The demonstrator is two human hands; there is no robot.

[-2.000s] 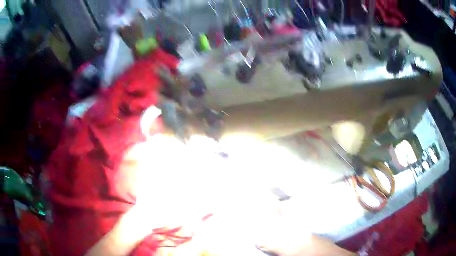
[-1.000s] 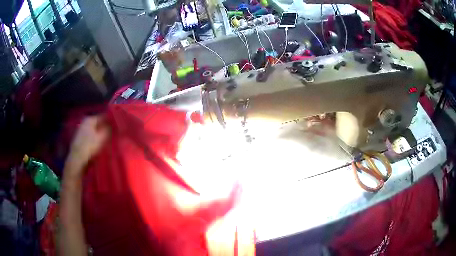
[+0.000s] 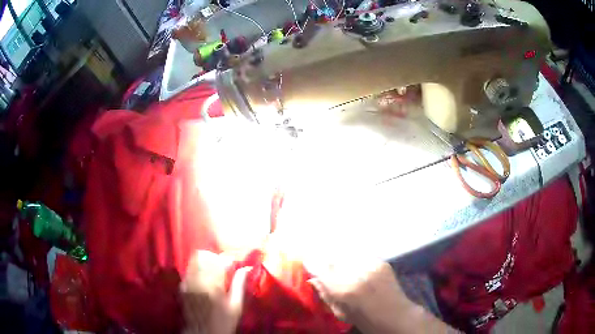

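Red fabric (image 3: pixel 140 189) is spread left of the needle area and hangs over the bed's front edge. My left hand (image 3: pixel 212 287) is shut on the red fabric at the lower middle. My right hand (image 3: pixel 355 287) is beside it, its fingers closed on the same fabric's edge. The cream sewing machine head (image 3: pixel 365 62) spans the top. The presser foot and needle area is washed out by lamp glare, so how the fabric lies there is hidden.
Orange-handled scissors (image 3: pixel 479 168) lie on the white machine bed (image 3: pixel 450 202) at right, near the control panel (image 3: pixel 552 140). A green bottle (image 3: pixel 49 225) is at far left. Red pieces with white print (image 3: pixel 515 248) hang at lower right. Thread spools (image 3: pixel 210 51) stand behind the machine.
My left hand has come from the far left to the lower middle. My right hand now shows at the front edge. The fabric has spread out at left. The view has tilted down.
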